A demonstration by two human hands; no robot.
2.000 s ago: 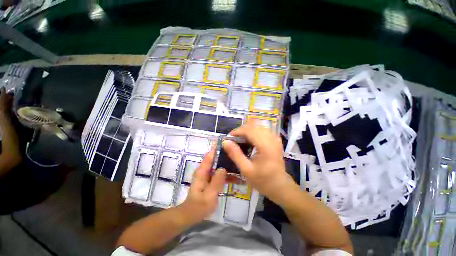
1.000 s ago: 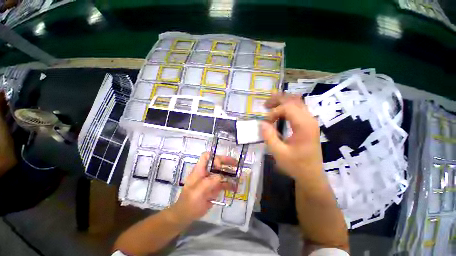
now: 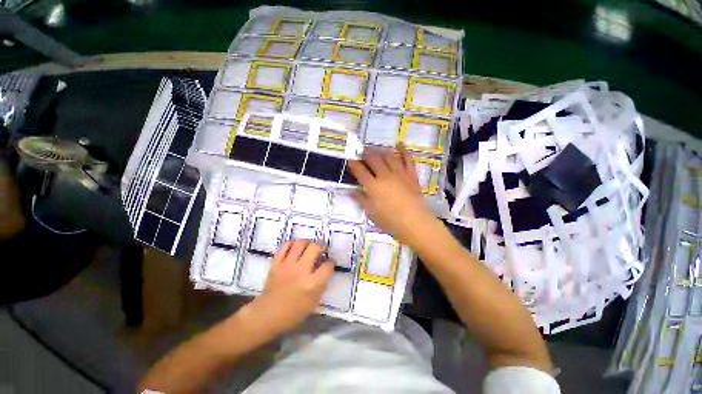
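The sticker sheet [image 3: 286, 158] with black rectangles lies across the blister tray [image 3: 375, 305]. My right hand [image 3: 389, 185] is at the sheet's right end, fingertips over the last black piece; its grip is hidden. My left hand [image 3: 299, 273] rests over the lower pockets, fingertips beside a dark-rimmed frame [image 3: 341, 245] lying in its pocket; whether they hold it is unclear. More dark-rimmed frames [image 3: 228, 228] lie to the left, and a yellow-edged frame [image 3: 379, 258] lies to the right. The upper tray part [image 3: 308, 78] carries rows of yellow-edged frames.
A waste liner pile [image 3: 539, 254] with a loose dark square [image 3: 566, 175] on top is right of the tray. Stacked filled trays [image 3: 671, 292] are at far right. A sheet stack [image 3: 165, 177] and small fan [image 3: 54, 150] are left. A green conveyor belt [image 3: 508, 46] runs behind.
The frame my left hand held up now lies in the tray. The white square has left my right hand, which moved left to the sticker sheet. A dark square now lies on the waste pile.
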